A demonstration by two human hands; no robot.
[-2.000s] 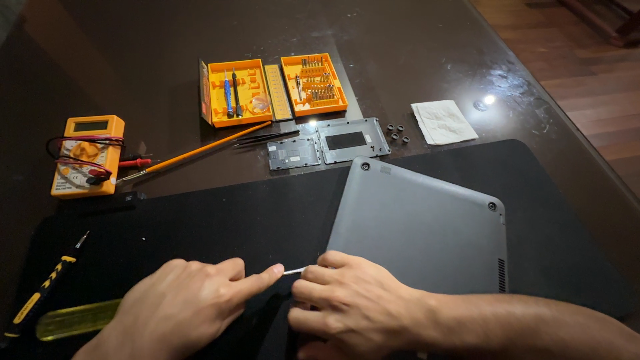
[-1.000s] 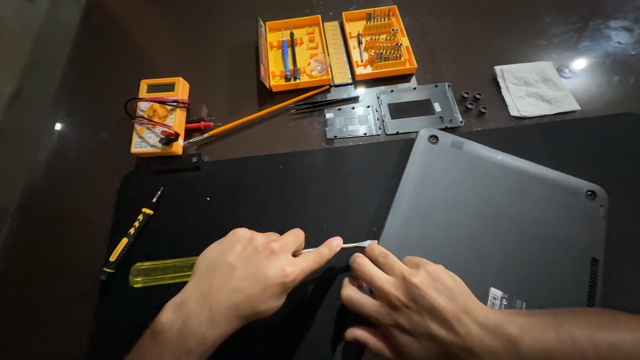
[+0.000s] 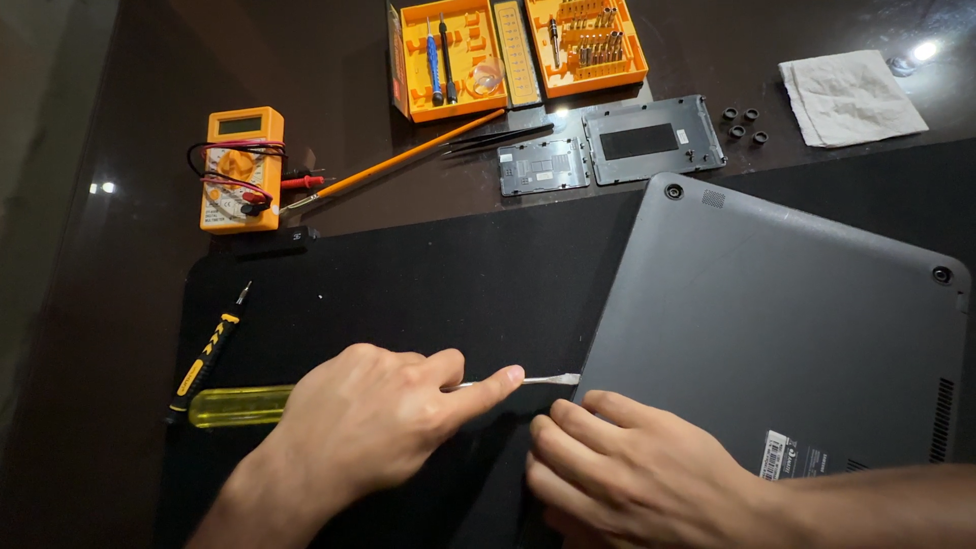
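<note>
A grey laptop point(image 3: 770, 305) lies bottom side up and slanted on a black desk mat point(image 3: 427, 290). My left hand point(image 3: 381, 419) is closed round a flat-blade screwdriver point(image 3: 242, 406) with a clear yellow handle, its index finger stretched along the shaft. The flat tip meets the laptop's left edge. Just below the tip, my right hand point(image 3: 633, 465) holds that same edge with curled fingers; the thumb is hidden. A black and yellow precision screwdriver point(image 3: 204, 358) lies left of the yellow handle.
Beyond the mat are an orange multimeter point(image 3: 242, 169), a brush point(image 3: 404, 158), black tweezers point(image 3: 499, 137), an open orange bit case point(image 3: 455, 61), two cover panels point(image 3: 656, 141), point(image 3: 543, 166) for the panels' smaller one, several rubber feet point(image 3: 736, 131) and a folded tissue point(image 3: 850, 99).
The view has shifted. The screwdriver's tip, beside my right fingers a second ago, now shows at the laptop's edge just above them. Both hands keep their holds.
</note>
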